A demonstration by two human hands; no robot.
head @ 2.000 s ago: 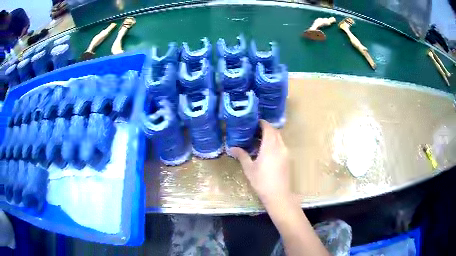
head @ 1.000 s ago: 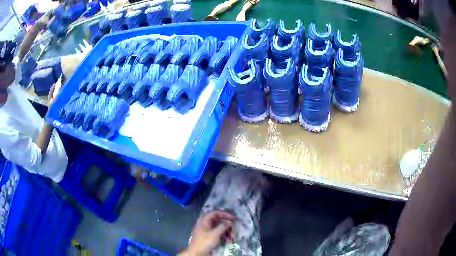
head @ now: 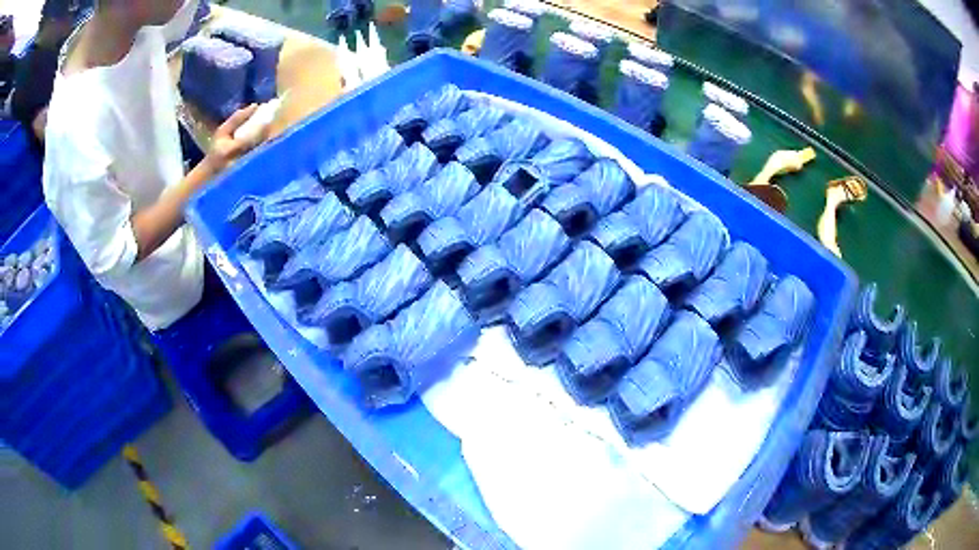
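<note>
A large shallow blue bin fills the middle of the view. Several ribbed blue shells lie on their sides in rows in it, open ends towards me. A white liner sheet shows bare in the near part of the bin. Right of the bin, joined shell-and-base pieces stand in rows, notched ends up, partly cut off by the picture's edge. Neither my left hand nor my right hand is in view.
A seated neighbour in white at the left holds a small white bottle. Stacked blue bins stand on the floor by a blue stool. The green belt carries blue pieces and gold-brown parts.
The view has swung left and closer over the bin. The standing pieces have shifted to the lower right of the picture. The hand over my knees and the arm at the right have left view.
</note>
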